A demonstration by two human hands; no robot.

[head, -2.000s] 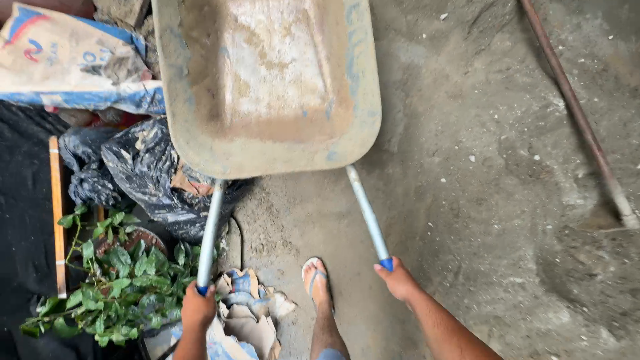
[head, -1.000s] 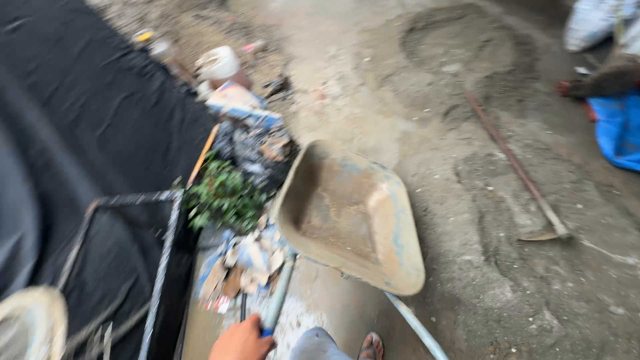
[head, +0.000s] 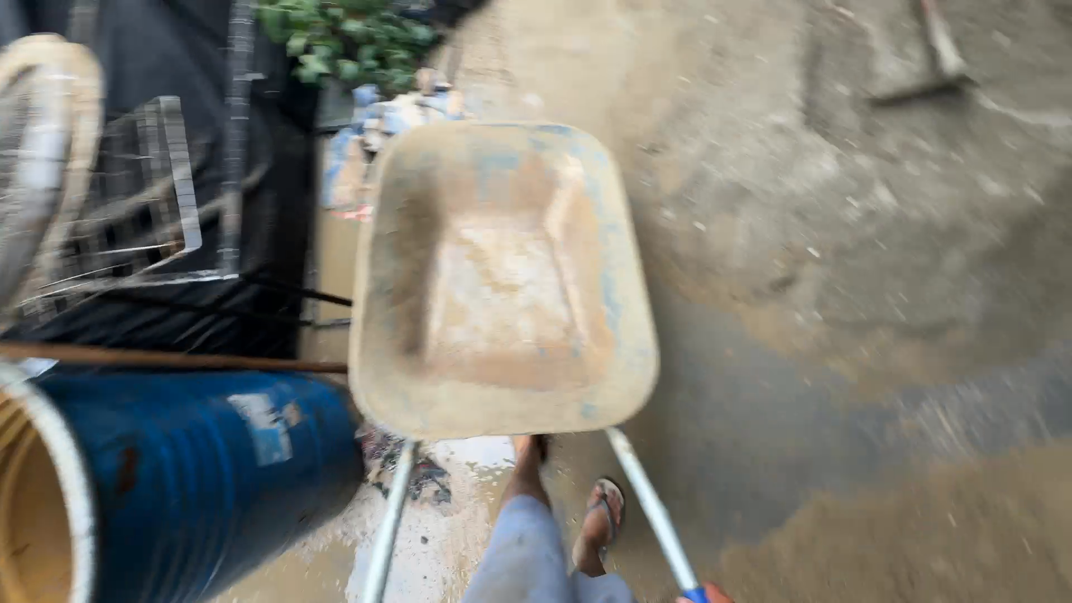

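A wheelbarrow (head: 502,402) with a worn, mud-stained metal tray fills the middle of the view. Nothing but dried residue shows in the tray. Two pale metal handle bars run from it toward me, on either side of my legs. At the bottom edge my right hand (head: 710,594) is around the blue grip (head: 694,594) of the right handle, and only part of the hand shows. The left handle bar (head: 392,519) leaves the frame at the bottom, and my left hand is out of view.
A blue drum (head: 209,469) lies left of the wheelbarrow, near a rusty rod (head: 167,358), a wire rack (head: 180,184) and black sheeting (head: 276,159). A leafy plant (head: 352,42) and torn bags (head: 402,109) are beyond. Wet ground and a long-handled tool (head: 942,50) are at right.
The view has shifted strongly; the blue drum has come into sight. The tray, tilted in the view one second ago, now appears straight ahead. My left hand, seen on its grip before, has left the frame.
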